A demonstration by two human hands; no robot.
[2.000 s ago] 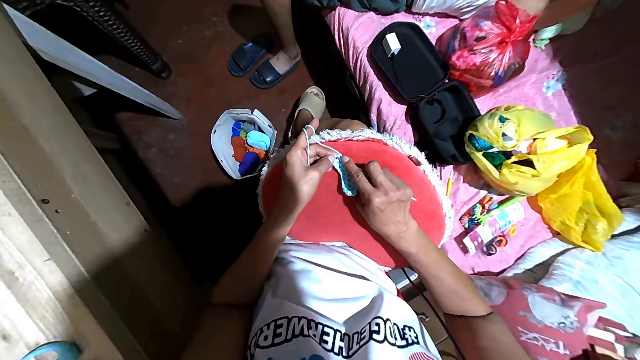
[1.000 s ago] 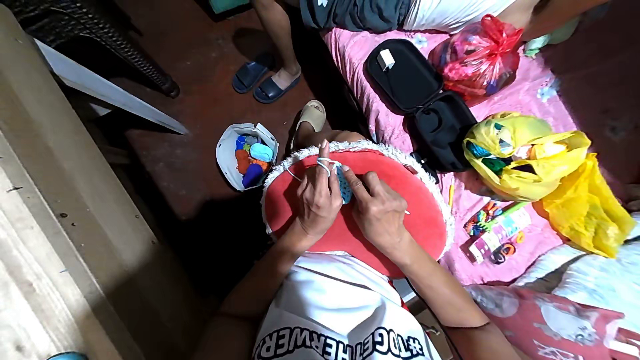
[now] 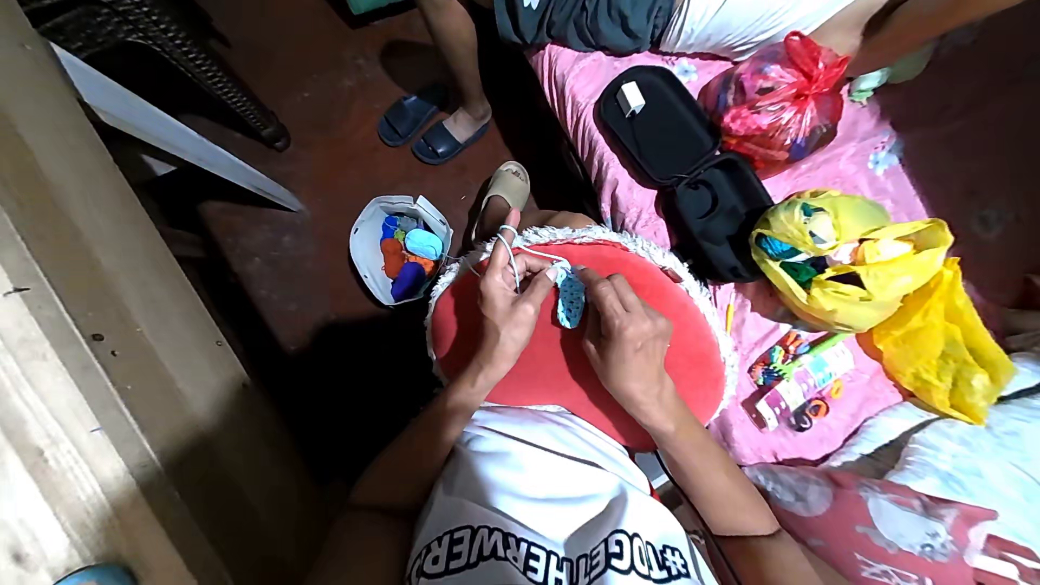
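Note:
Above a red cushion with a fluffy white edge [image 3: 520,357], both hands meet at a small piece of light-blue crochet [image 3: 571,302]. My left hand [image 3: 513,296] pinches its upper left corner between thumb and finger, and pale yarn [image 3: 510,244] loops around the raised index finger. At the right side of the piece, my right hand [image 3: 626,333] has its fingers curled closely together; a hook in it cannot be made out. A white container [image 3: 366,268] of yarn balls, among them a light-blue ball [image 3: 423,243], stands on the floor to the left.
On the pink bedding [image 3: 865,431] to the right lie an open black case [image 3: 658,126], a red plastic bag [image 3: 776,106], a yellow bag of yarn [image 3: 821,305] and colourful small items. Another person's slippered feet [image 3: 455,134] are on the floor. A wooden surface [image 3: 122,325] runs along the left.
My left index finger has stayed raised with yarn around it, while the hands have shifted slightly. The crochet piece, partly covered by fingers a second ago, shows more fully now.

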